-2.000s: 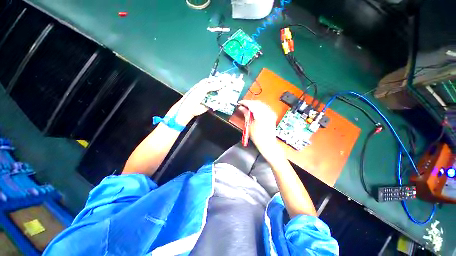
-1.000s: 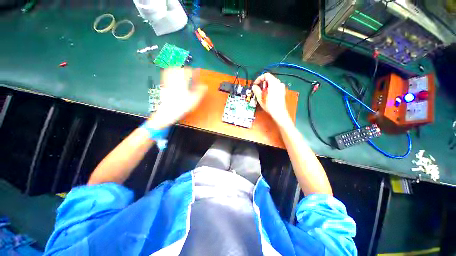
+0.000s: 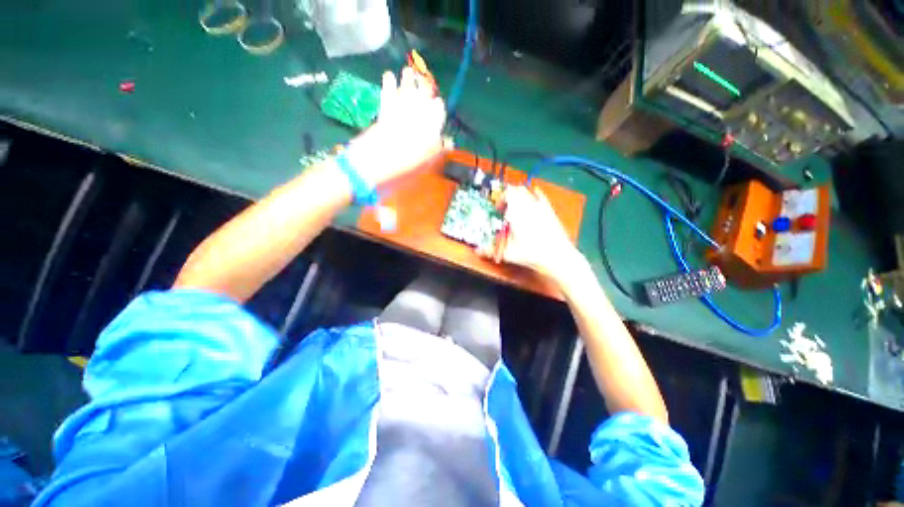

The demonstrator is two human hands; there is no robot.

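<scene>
A main board [image 3: 471, 217] lies component side up on the orange jig base [image 3: 423, 209], against the black connector block [image 3: 459, 172]. My right hand [image 3: 535, 233] is at the board's right edge, with the red pen-like tool [image 3: 503, 241] in its fingers. My left hand [image 3: 404, 124], with a blue wrist strap [image 3: 357, 180], reaches above the jig's back left corner. Its fingertips are at the red and yellow AV plug ends [image 3: 421, 69]; whether they grip them cannot be told. A green board [image 3: 351, 100] lies left of that hand. Another board [image 3: 317, 158] is mostly hidden behind the left forearm.
An orange test box [image 3: 771, 230], remote control [image 3: 684, 286] and looping blue cable [image 3: 729, 322] are on the right. Small white connectors [image 3: 808, 354] lie beyond. The oscilloscope [image 3: 748, 84] stands at the back right. Two tape rings [image 3: 262, 36] and a white object [image 3: 347, 24] are at the back left.
My left hand has moved up and right, from the jig's left side to the AV plug ends. My right hand has moved from the connectors down to the board's right edge. The box's blue lamp looks dimmer.
</scene>
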